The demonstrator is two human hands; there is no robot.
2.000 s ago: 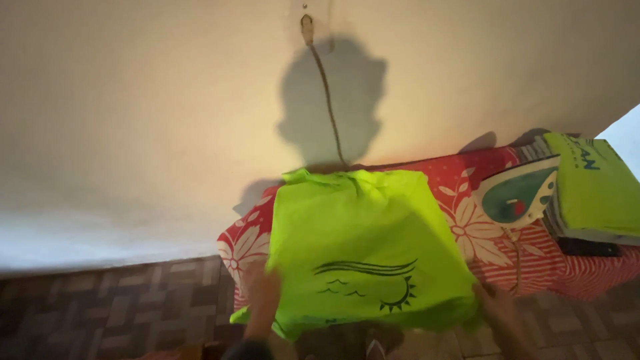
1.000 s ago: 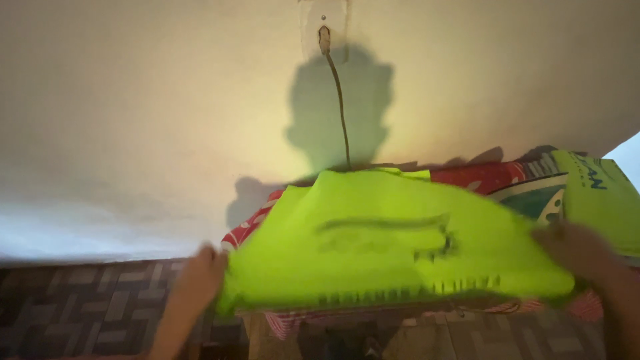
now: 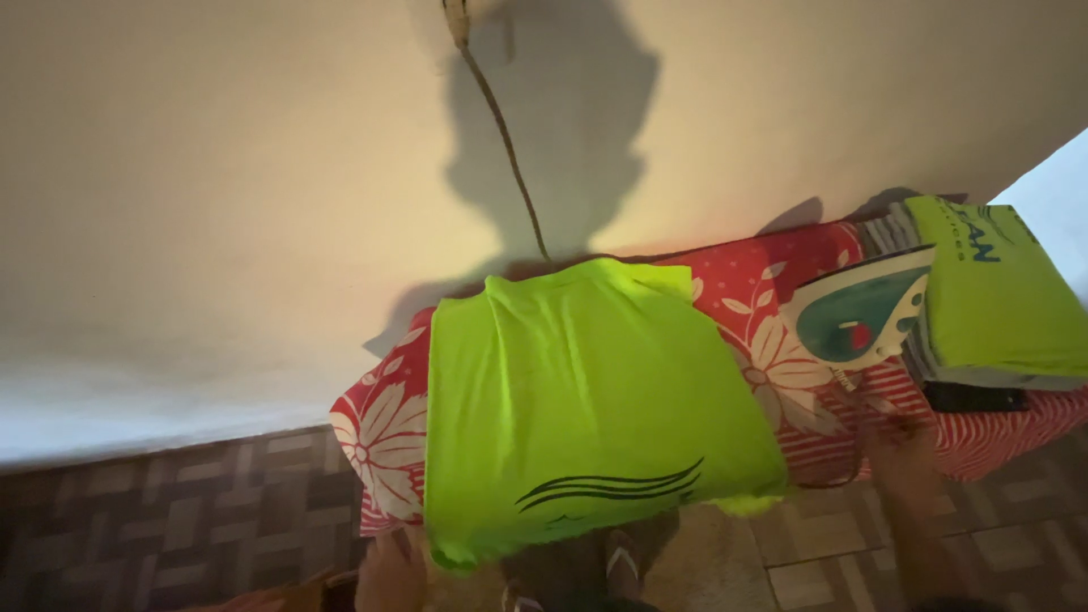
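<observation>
A neon yellow-green shirt (image 3: 586, 382) with dark printed wavy lines lies over a red and white floral cloth (image 3: 378, 442), its near edge hanging at the front. My left hand (image 3: 393, 565) is low by the shirt's near left corner; its fingers are dim, and whether they touch the fabric cannot be told. My right hand (image 3: 901, 438) is off the shirt, at the cloth's front edge near the cord of a clothes iron (image 3: 858, 319); its grip is unclear. The iron, white and green with a red part, rests on its side against a folded stack of clothes.
The folded stack, topped by a yellow-green shirt (image 3: 1003, 297), stands at the right over a dark flat object (image 3: 973, 397). A cord (image 3: 510, 153) runs down the wall from a plug (image 3: 456, 21) to behind the cloth. Patterned floor tiles (image 3: 187, 510) and sandalled feet show below.
Both hands gripped the shirt's near corners a second ago. The shirt now lies lower and flatter; my right hand has left it and is by the iron's cord.
</observation>
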